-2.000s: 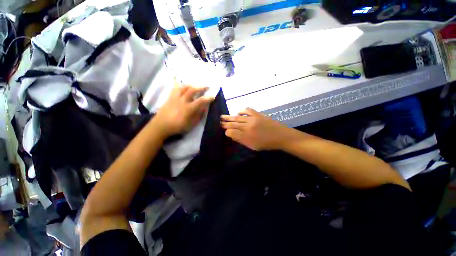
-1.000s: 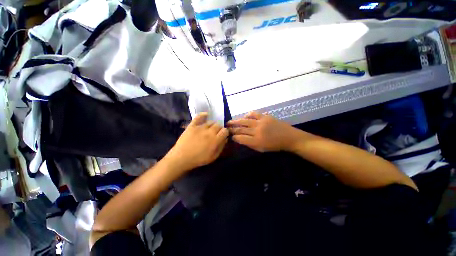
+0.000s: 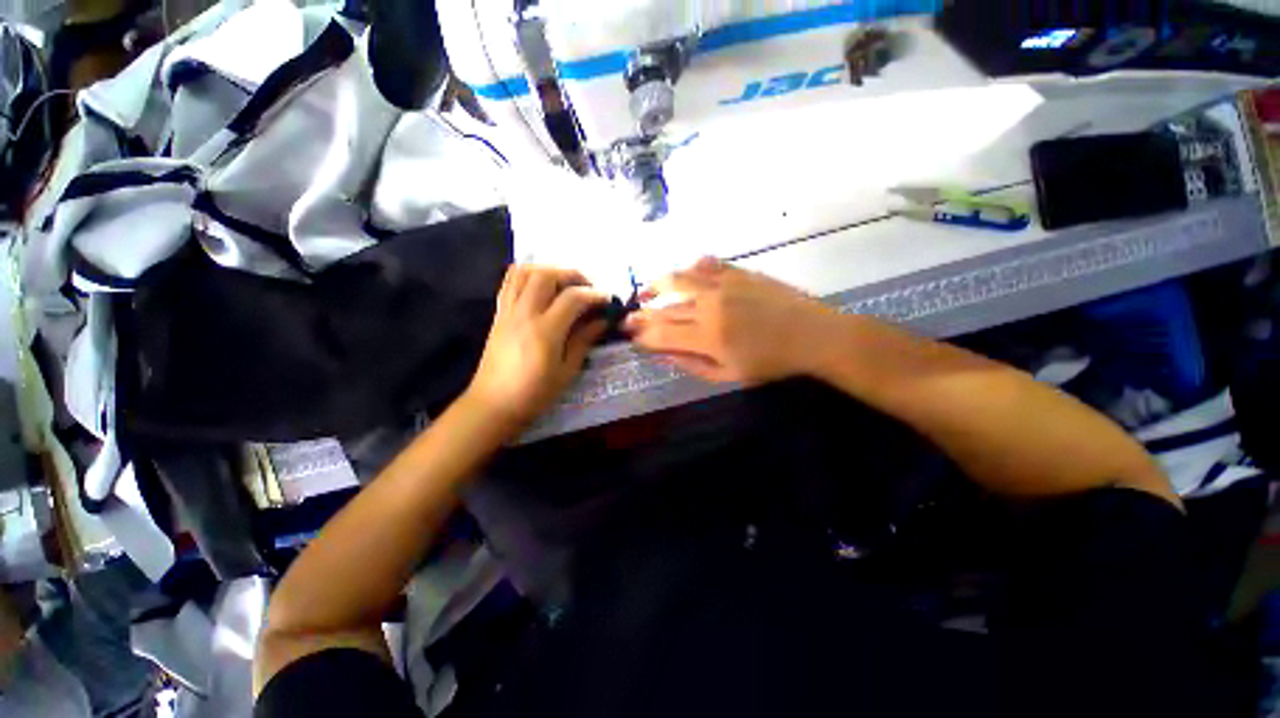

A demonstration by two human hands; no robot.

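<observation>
My left hand (image 3: 538,337) and my right hand (image 3: 716,320) meet at the table's front edge, just below the presser foot and needle (image 3: 646,183). Their fingertips pinch a small dark bit of fabric (image 3: 615,312) between them; most of it is hidden by the fingers. A black panel (image 3: 323,337) lies flat to the left of my left hand. White-grey panels with black strips (image 3: 316,168) are heaped behind it. The area around the needle is overexposed, so any pale cloth there cannot be told from the table.
The white sewing machine (image 3: 786,56) stands behind. Yellow-green and blue snips (image 3: 980,212) and a flat black rectangle (image 3: 1109,180) lie to the right. A printed ruler strip (image 3: 1039,274) runs along the front edge. More striped cloth (image 3: 1193,435) is at lower right.
Both hands have moved slightly up toward the needle. The pale piece seen between them is no longer distinct, and the ruler strip now shows beneath them. The black panel's right end has shifted.
</observation>
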